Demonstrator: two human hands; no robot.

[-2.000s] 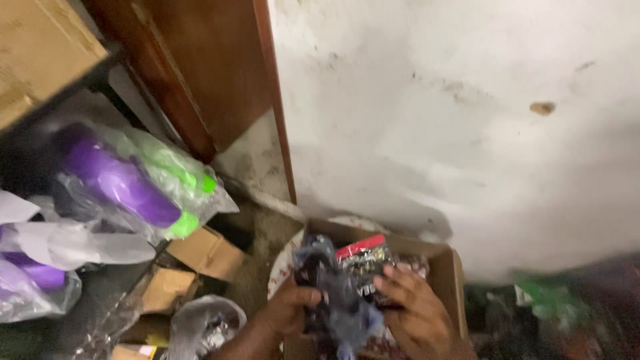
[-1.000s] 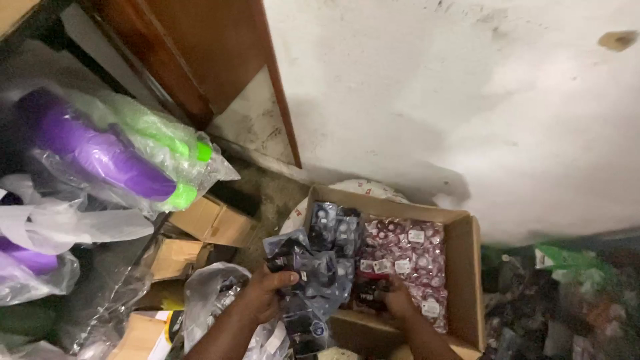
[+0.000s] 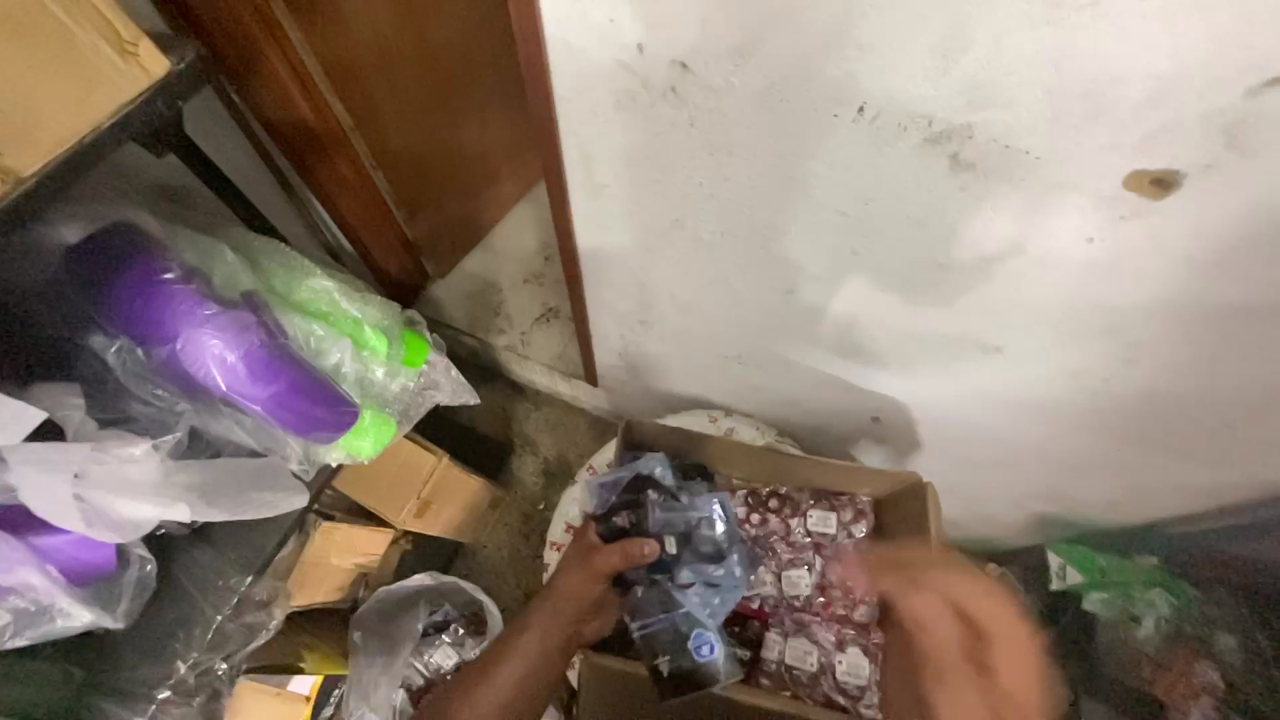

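Note:
My left hand [image 3: 605, 570] grips several dark items in clear plastic packets [image 3: 690, 560], held over the left part of an open cardboard box [image 3: 905, 500]. Beneath and to the right, the box holds rows of small clear packets with reddish contents and white labels [image 3: 800, 580]. My right hand [image 3: 960, 620] is blurred at the box's right side; whether anything is in its fingers is unclear.
Purple and green items in plastic [image 3: 230, 360] lie on the left, above small cardboard boxes [image 3: 415, 485]. A clear bag of packets [image 3: 430, 640] stands left of the open box. A stained white wall [image 3: 850, 220] rises behind; green plastic [image 3: 1120, 580] lies right.
My right hand has moved right, away from the packets it was touching in the box. My left hand still holds the dark packets, now raised more over the box.

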